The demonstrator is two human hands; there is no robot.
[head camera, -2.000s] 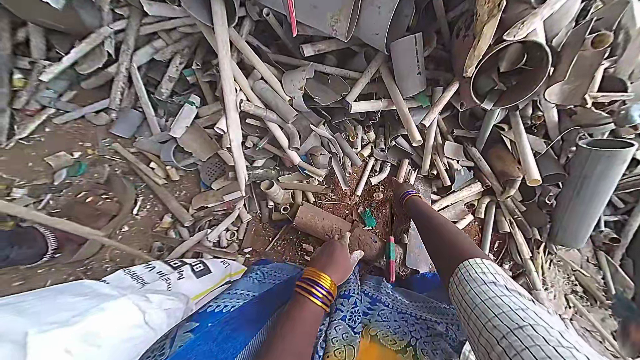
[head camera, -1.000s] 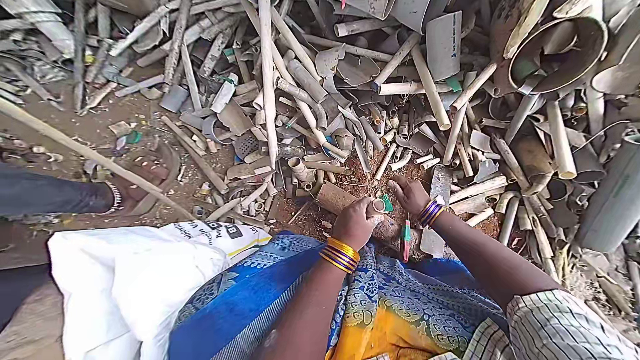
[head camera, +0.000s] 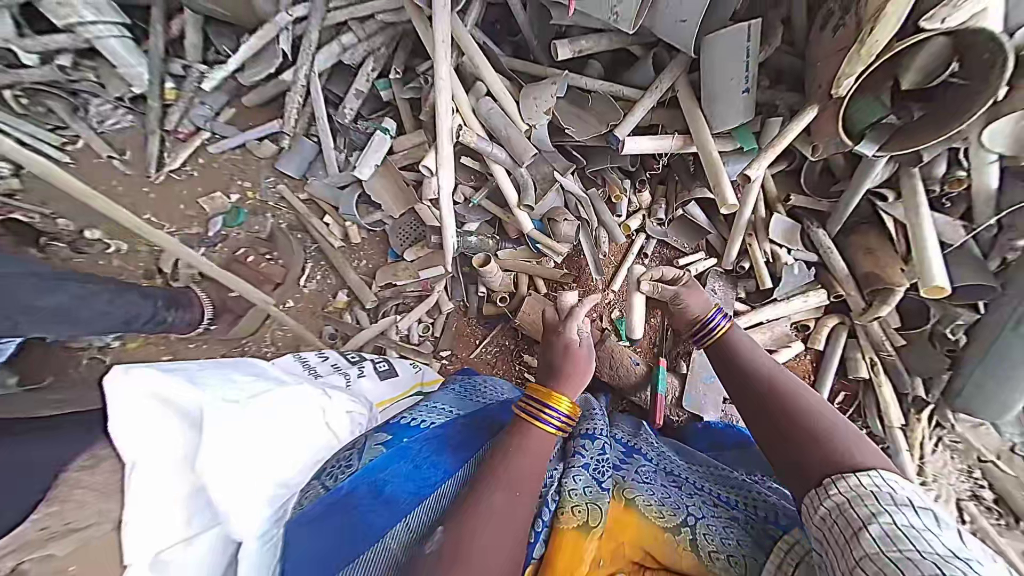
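Note:
In the head view my left hand [head camera: 566, 344], with yellow and purple bangles at its wrist, grips a short pipe piece [head camera: 567, 302] whose end shows above the fingers. To its right, my right hand [head camera: 676, 296] pinches a short, pale plastic pipe [head camera: 636, 304] held upright near its top. A tool with a red and green handle [head camera: 658, 392] lies below my right hand, its dark end pointing up. Beneath and between both hands are a brown rounded block [head camera: 624, 366], which looks like stone, and reddish soil. A broken flat grey piece [head camera: 704, 388] lies beside the tool.
A large heap of pipe offcuts [head camera: 712, 144] spreads ahead and to the right, with a wide pipe [head camera: 924, 92] in it. A white sack [head camera: 240, 456] lies at left. Another person's leg [head camera: 96, 296] and a long pole [head camera: 160, 236] are beyond it.
My right hand now holds a pale pipe upright; one second ago it showed no such pipe. My left hand has come away from the right hand, and the view has shifted.

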